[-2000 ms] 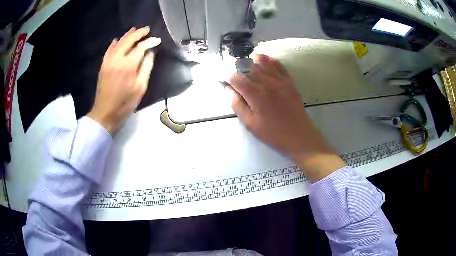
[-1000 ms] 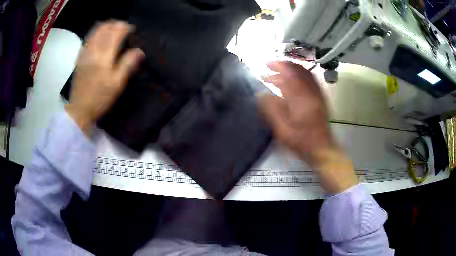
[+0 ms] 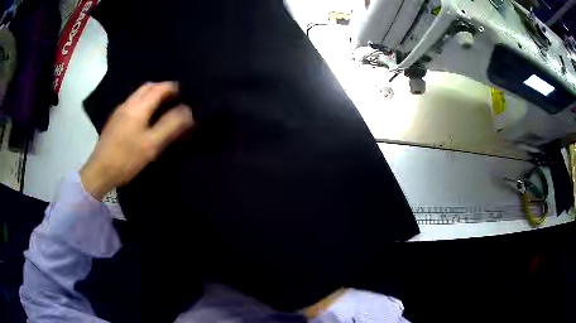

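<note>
A large black garment panel (image 3: 252, 139) lies spread over the left and middle of the table and hangs over the front edge. My left hand (image 3: 139, 135) is slightly blurred, on the left part of the panel, fingers bent; whether it pinches the cloth is unclear. My right hand is hidden under or behind the panel; only a bit of wrist and the sleeve show at the bottom. The sewing machine (image 3: 436, 44) stands right of the panel, its needle area (image 3: 376, 60) lit, with no cloth under it.
Thread snips (image 3: 534, 199) with green and yellow loops lie at the right, beside a dark cloth strip (image 3: 559, 180). A printed ruler (image 3: 455, 215) runs along the front edge. A red-lettered strip (image 3: 71, 45) is at upper left, with dark purple material (image 3: 31, 63) beyond it.
The panel has left the machine and now lies spread toward me, covering the smaller dark piece. My right hand has moved from beside the needle down to the front edge, mostly out of sight.
</note>
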